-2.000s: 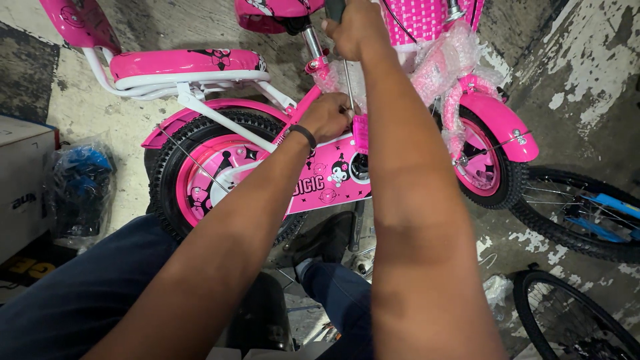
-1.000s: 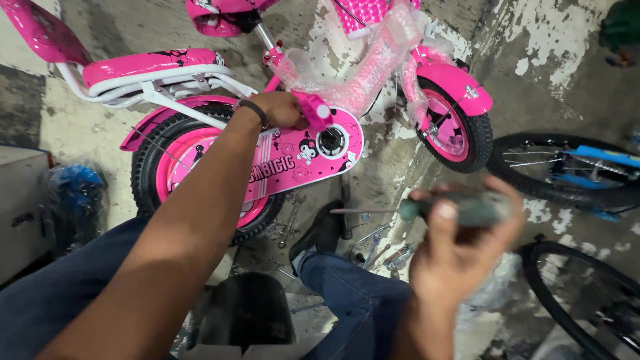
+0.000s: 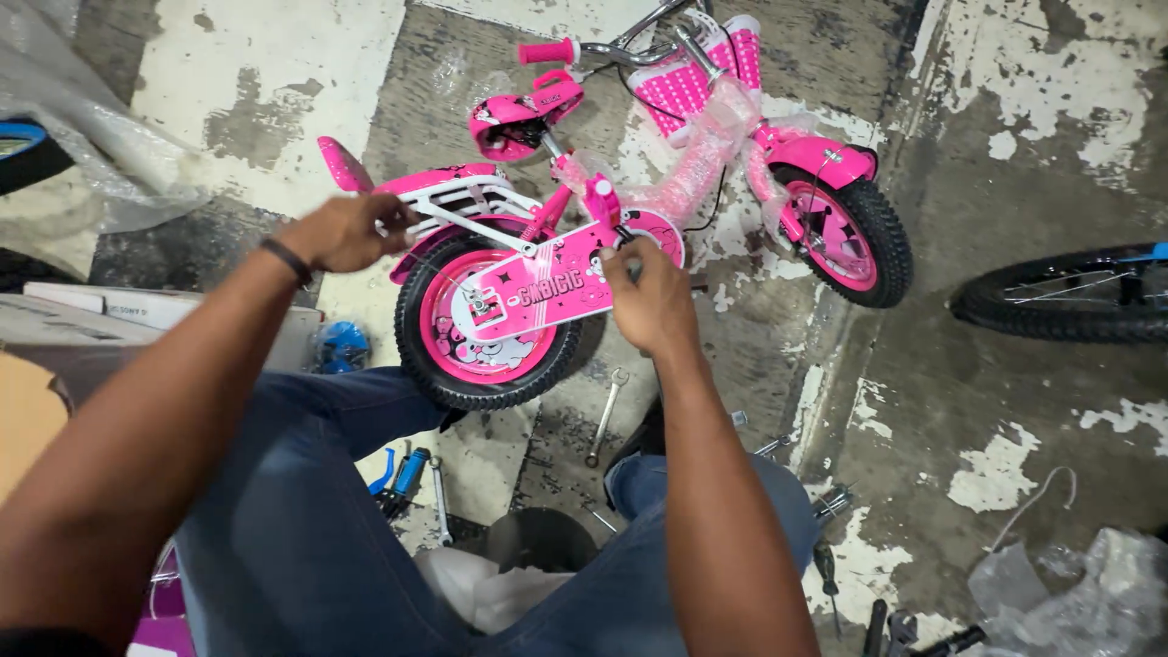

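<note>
A pink child's bicycle stands in front of me, its printed chain guard (image 3: 547,287) facing me and its frame (image 3: 698,164) in bubble wrap. My right hand (image 3: 652,297) is at the front end of the guard, by the crank, fingers bent; whether it grips a part there is hidden. Just above it a pink plastic bottle holder (image 3: 602,201) is on the frame. My left hand (image 3: 351,233) is raised beside the white rear carrier (image 3: 465,201), above the rear wheel (image 3: 488,319), with fingers curled and nothing visible in them. A screwdriver (image 3: 826,570) lies on the floor at the lower right.
A combination wrench (image 3: 607,415) and another wrench (image 3: 441,502) lie on the floor near my legs. Blue-handled parts (image 3: 408,474) are beside them. Another bicycle's wheel (image 3: 1068,301) is at the right, clear plastic wrap (image 3: 1077,593) at the lower right, cardboard boxes (image 3: 164,315) at the left.
The screwdriver has left my right hand, which has moved from the lower right to the crank. My left hand has moved off the bottle holder area to the rear carrier. The view has shifted.
</note>
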